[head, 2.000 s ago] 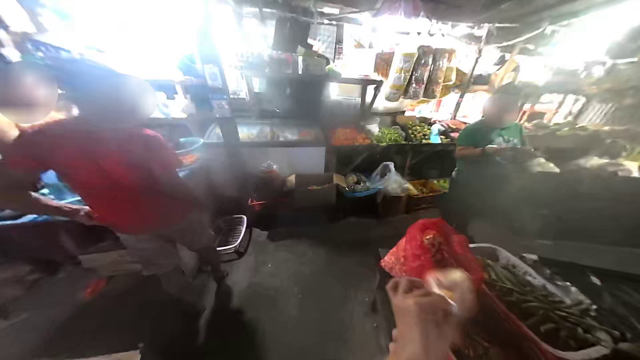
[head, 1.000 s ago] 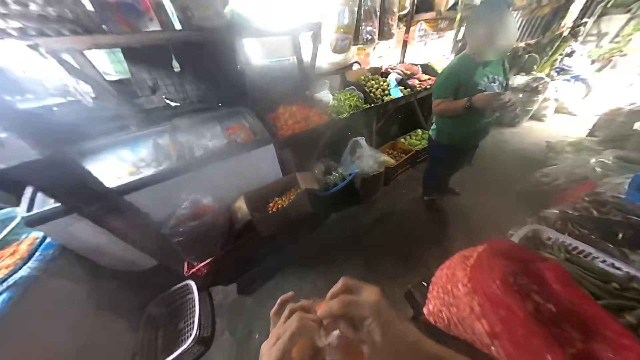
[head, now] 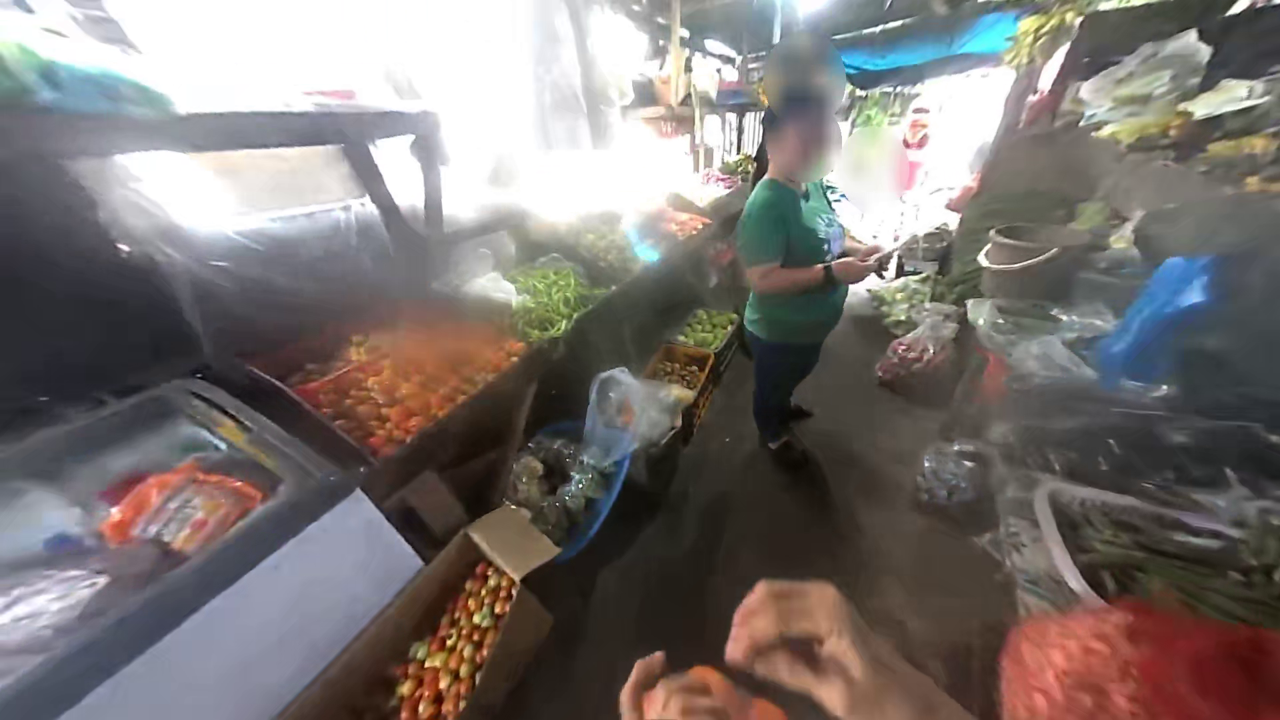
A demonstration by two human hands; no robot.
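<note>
Low in the view, my left hand (head: 680,695) holds a small orange item (head: 715,685), blurred and partly cut off by the frame edge, so its kind cannot be told. Just right of it is my right hand (head: 810,635), fingers curled in above the item; whether they grip a part of it is not clear. A red mesh sack (head: 1120,660) lies to the right of my right hand.
A cardboard box of tomatoes (head: 460,640), a blue basin (head: 600,510) and a chest freezer (head: 260,600) line the left. Above them is a vegetable stall (head: 420,370). A person in green (head: 795,260) stands ahead in the aisle. A white basket of green vegetables (head: 1055,540) is at right.
The view has swung strongly to the right. My two hands, with the orange item, now show low in the frame. The person in red, seen two seconds ago, is out of view.
</note>
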